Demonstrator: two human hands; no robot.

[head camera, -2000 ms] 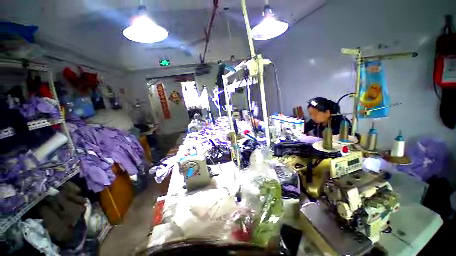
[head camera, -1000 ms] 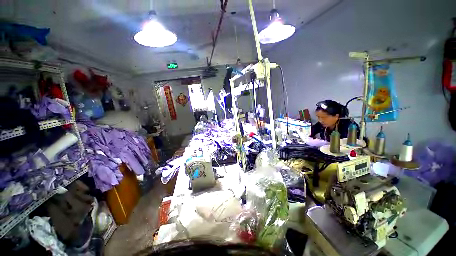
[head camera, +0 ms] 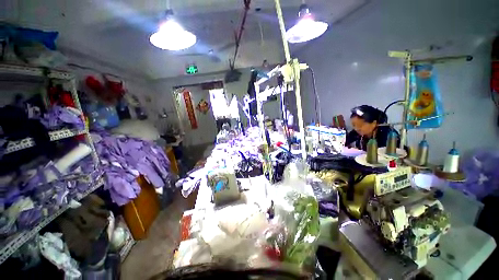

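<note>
Neither of my hands is in the picture. A clear plastic bag of leafy greens (head camera: 304,221) lies on the near part of the white table, right of centre. A small red patch of food in clear plastic (head camera: 272,252) lies at its left. White cloth or wrapping (head camera: 227,224) lies crumpled to the left of the bags. A pale sewing machine head with a blue sticker (head camera: 224,187) stands behind it. A dark curved edge, which I cannot identify, cuts across the bottom of the picture.
An overlock machine (head camera: 407,221) stands at the right, with thread cones (head camera: 423,151) behind it. A person (head camera: 369,128) sits beyond it. Lilac garment pieces (head camera: 128,164) hang at the left by loaded metal shelves (head camera: 46,136). A pole frame (head camera: 298,109) rises from the table.
The view has shifted, so the lamps, table and machines sit further right in the picture. No hand has come into view.
</note>
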